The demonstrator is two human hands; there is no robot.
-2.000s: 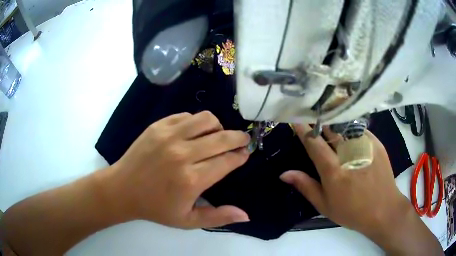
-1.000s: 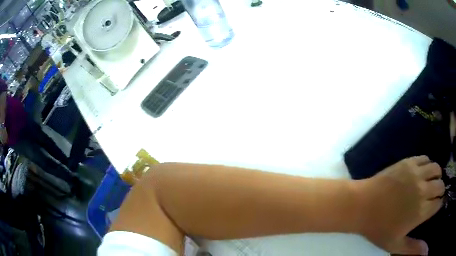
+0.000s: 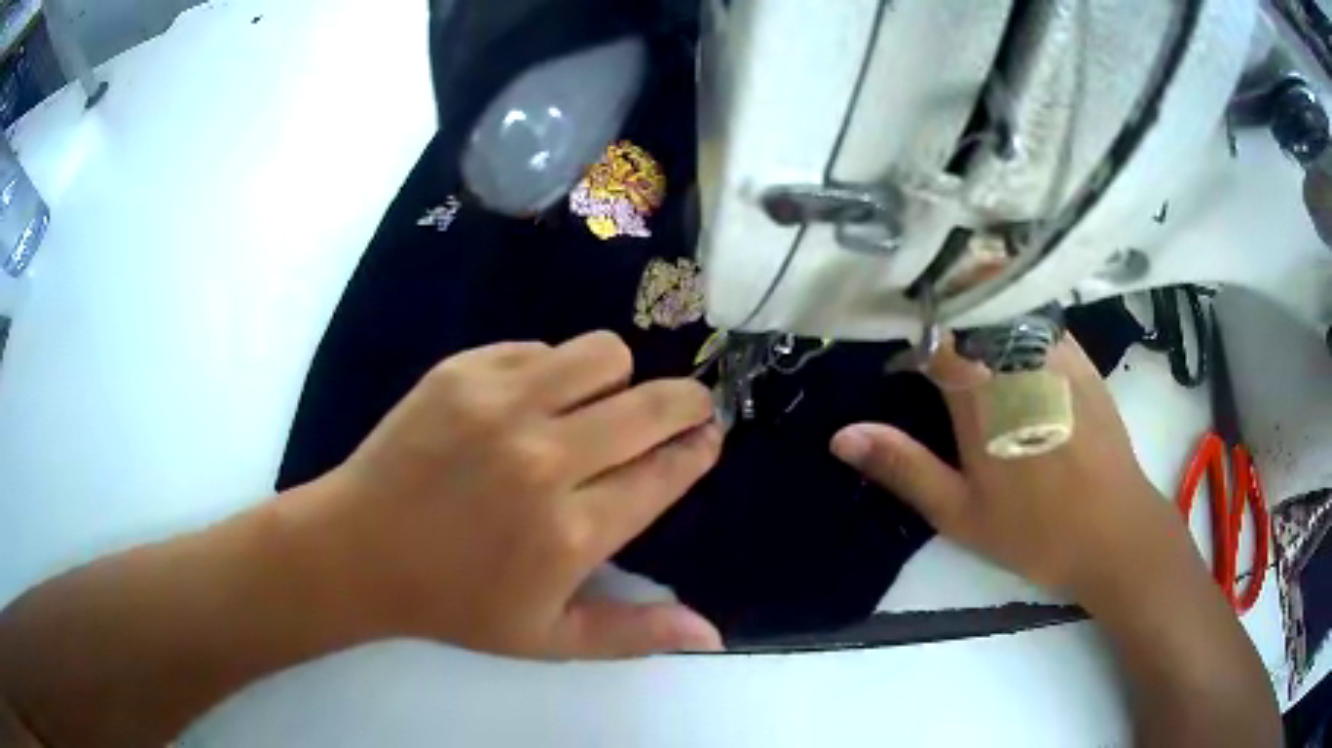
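Observation:
A black fabric panel (image 3: pixel 482 292) lies on the white table under the machine head (image 3: pixel 789 132). Embroidered flowers in yellow, pink and tan (image 3: pixel 621 187) show on it behind the presser foot (image 3: pixel 741 392). My left hand (image 3: pixel 511 490) lies on the fabric, its fingertips touching beside the left of the foot, thumb spread toward the front edge. My right hand (image 3: pixel 1023 482) rests on the fabric right of the foot, thumb pointing left; its fingers are partly hidden behind the machine head and the cream tension knob (image 3: pixel 1030 415). Neither hand visibly grips anything.
Red-handled scissors (image 3: pixel 1227 519) lie at the right, with small dark snips (image 3: pixel 1180 333) behind them. A dark lamp with a grey oval end (image 3: pixel 555 124) hangs left of the head. A clear bottle (image 3: pixel 18 216) is at the far left edge. Patterned cloth (image 3: pixel 1303 563) shows at the right edge.
The view swung left to the table side and has returned to the machine. Compared with the oldest frame, the black panel has turned and more embroidery shows behind the foot.

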